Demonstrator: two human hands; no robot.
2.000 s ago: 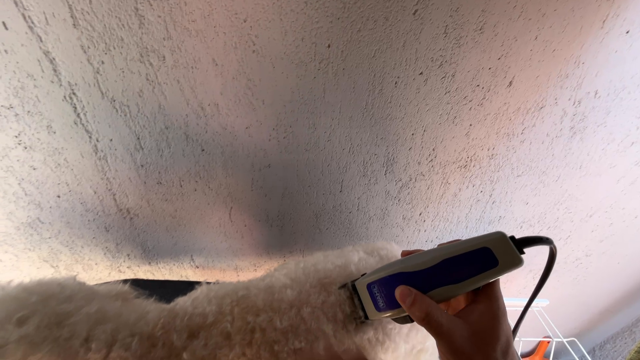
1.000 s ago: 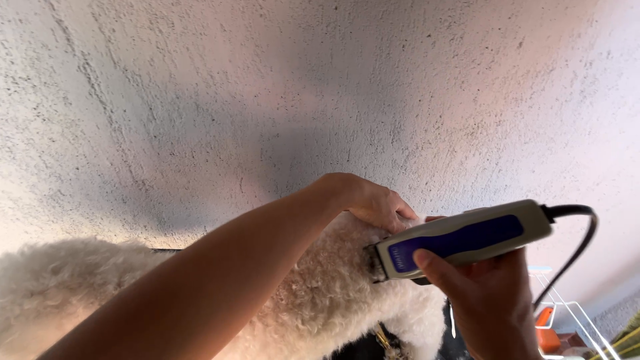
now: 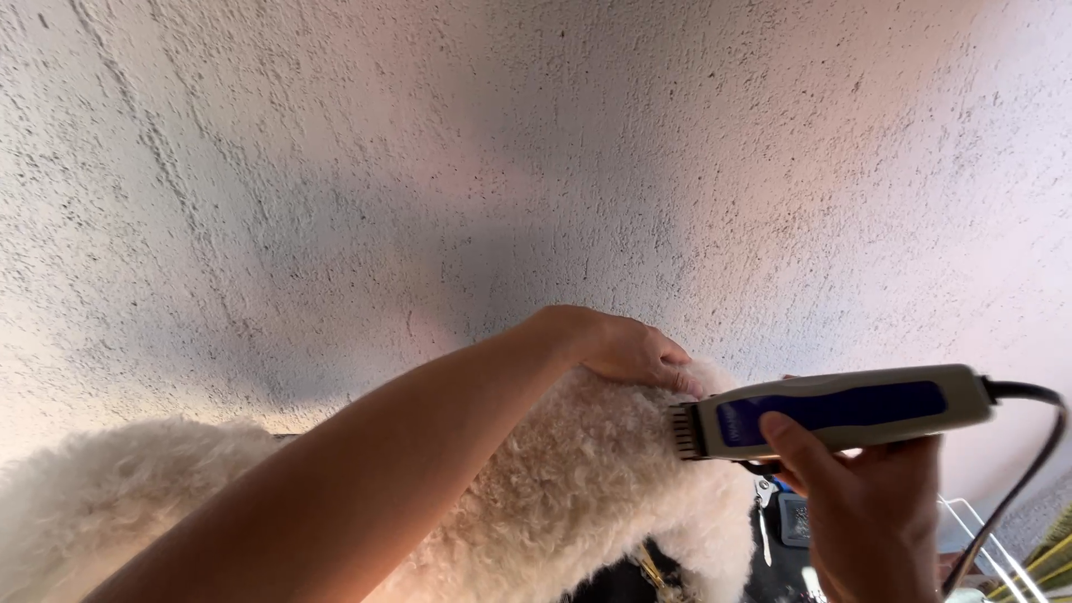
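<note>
A cream, curly-coated animal, likely a dog (image 3: 569,477), stands along the lower part of the view; its head cannot be made out. My right hand (image 3: 871,494) grips a corded Wahl hair clipper (image 3: 846,410) in grey and blue, thumb on its side. The clipper's black comb guard (image 3: 685,431) is at the coat near the right end of the body. My left hand (image 3: 641,356) rests on top of the animal, just left of the guard, its fingers bent onto the fur. My left forearm crosses over the animal's back.
A rough plastered wall (image 3: 502,184) rises close behind the animal. Below right, a dark surface (image 3: 766,578) bears a slicker brush (image 3: 796,519) and a slim metal tool (image 3: 764,532). White metal rods (image 3: 992,544) stand farther right. The black power cord (image 3: 1026,486) loops down beside my right hand.
My left arm, not in view two seconds ago, has reached across the animal, and that hand lies on its fur. The clipper has moved right and is turned more level, still in my right hand.
</note>
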